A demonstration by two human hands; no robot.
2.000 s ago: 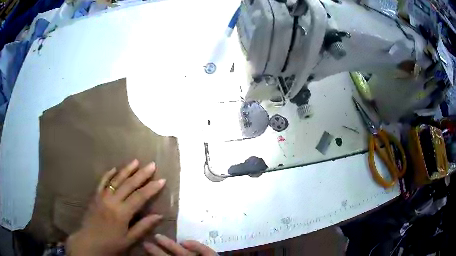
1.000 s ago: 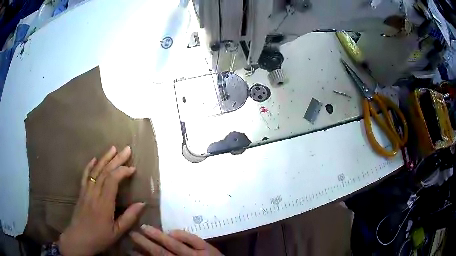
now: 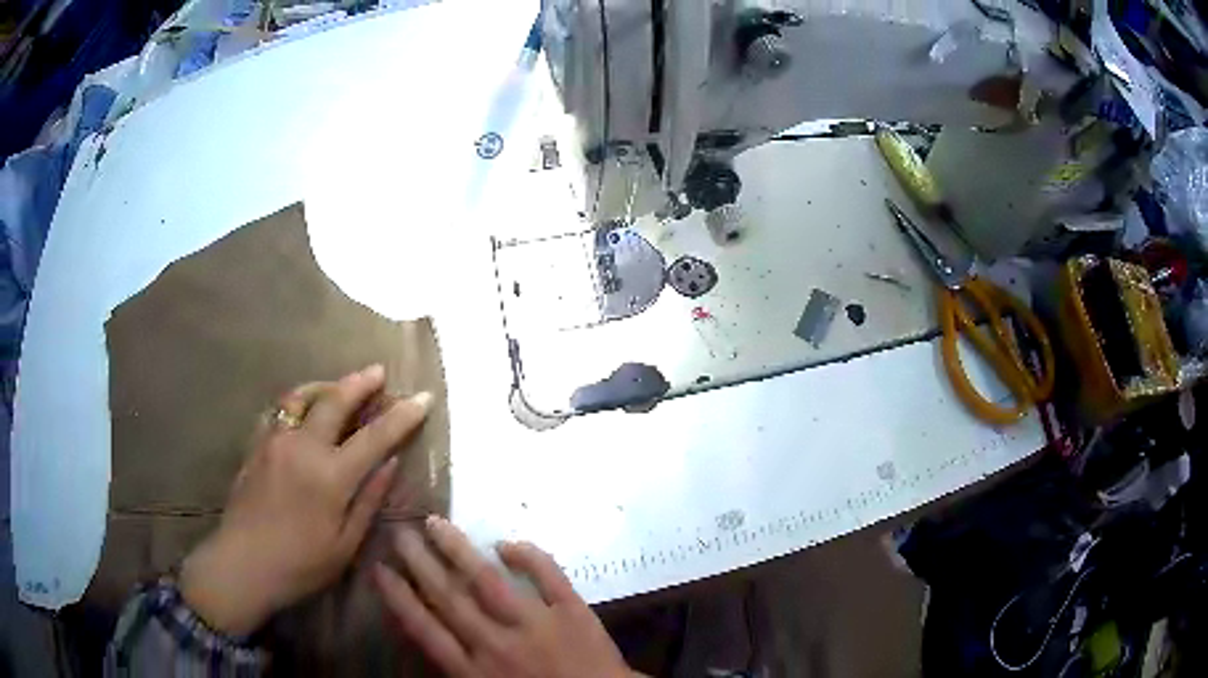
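A brown garment panel (image 3: 225, 344) lies on the white table left of the sewing machine, with its curved cut edge toward the machine. A seam crosses its lower part. My left hand (image 3: 311, 484), with a ring, rests on the panel near its right edge. Its fingers are bent, and I cannot tell whether they pinch cloth. My right hand (image 3: 497, 603) is at the lower edge of the view, beside my left hand, with fingers apart over the panel's lower right edge. The panel's bottom is partly hidden by my hands and the picture edge.
The sewing machine head (image 3: 636, 80) stands above the round throat plate (image 3: 629, 276). A small grey metal plate (image 3: 816, 318) lies on the bed. Orange-handled scissors (image 3: 980, 331) lie to its right, beside a yellow taped tray (image 3: 1119, 331). Light blue fabric (image 3: 66, 172) is heaped at the left.
My left hand's fingers have bent and drawn together near the panel's right edge. My right hand has come further into view, up over the panel's edge. The camera view has shifted.
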